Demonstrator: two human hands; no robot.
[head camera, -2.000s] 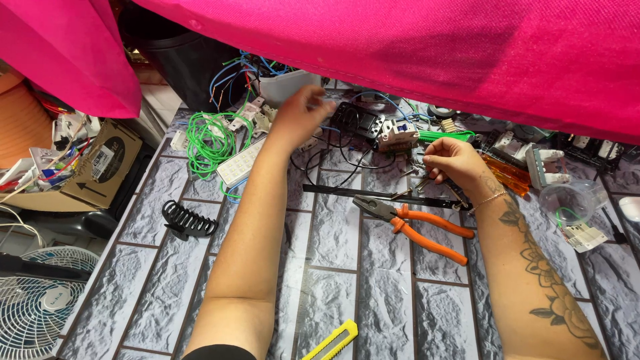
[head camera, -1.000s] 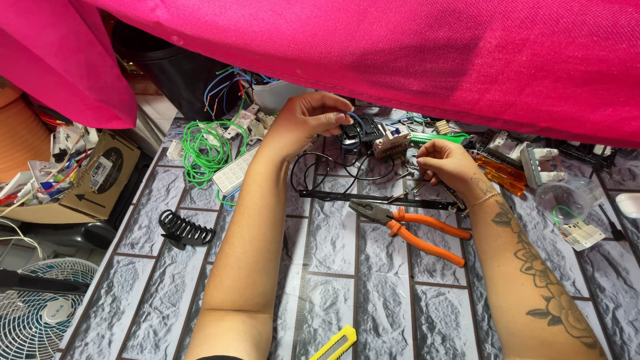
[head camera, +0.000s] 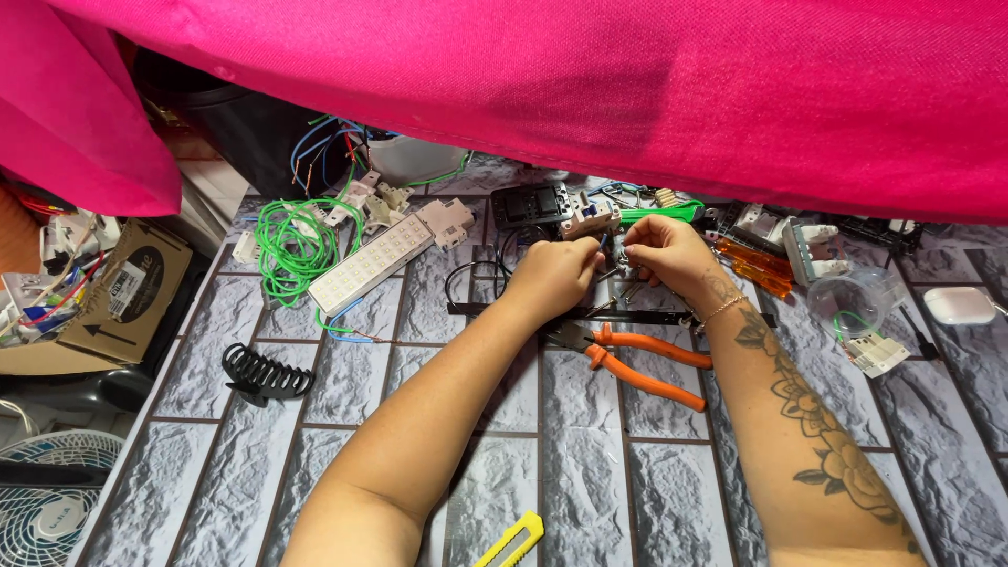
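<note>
My left hand (head camera: 555, 272) pinches a small dark blue piece near its fingertips, at the back middle of the table. Close on its right, my right hand (head camera: 665, 250) has its fingers curled over a pile of small metal screws (head camera: 628, 287); whether it grips one is hidden. Just behind both hands lie a white circuit breaker (head camera: 591, 216) and a black socket module (head camera: 531, 206) with black wires. Below the hands, orange-handled pliers (head camera: 650, 370) rest beside a thin black strip (head camera: 654, 316). A green cutter (head camera: 661, 213) lies behind my right hand.
To the left are a green wire coil (head camera: 295, 252), an LED light panel (head camera: 370, 268) and a black hair claw (head camera: 268, 374). A yellow cutter (head camera: 516, 542) lies at the front. A clear cup (head camera: 854, 299) and earbud case (head camera: 959, 305) stand right. Pink cloth (head camera: 551, 87) hangs across the back.
My left hand has moved from the black module at the back toward my right hand, and the two are now close together. The right hand has stayed near the screws.
</note>
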